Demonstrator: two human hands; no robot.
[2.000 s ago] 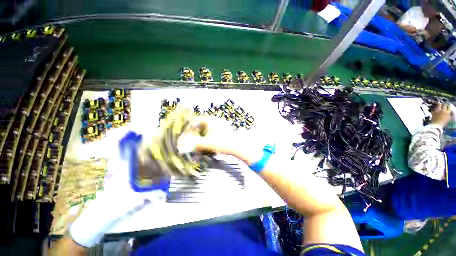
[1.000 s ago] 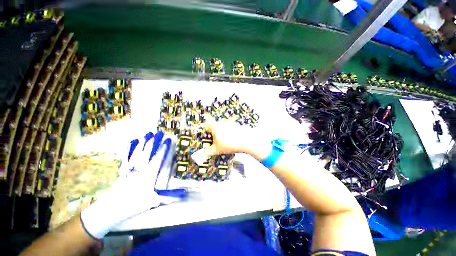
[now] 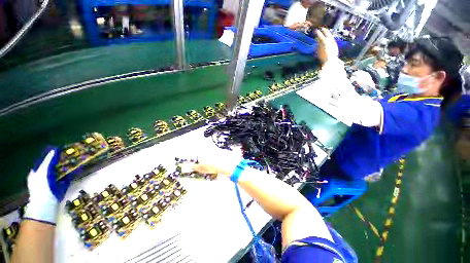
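My gloved left hand is at the far left and holds a board panel with yellow-topped parts, tilted above the bench edge by the belt. My right hand, with a blue wristband, is at the single circuit boards lying on the bench; its fingertips touch or grip one, and I cannot tell which. Several joined board panels lie on the white bench between my hands. A black cable pile lies just beyond my right wrist.
A row of single boards stands along the near edge of the green conveyor belt. A metal post rises behind the cable pile. A masked worker in blue stands at the right, one arm raised. Grey parallel lines show at the near bench edge.
The view has swung to the right and up. My left hand, open and empty a second ago, now holds a board panel. My right hand has moved off the panels to the loose boards.
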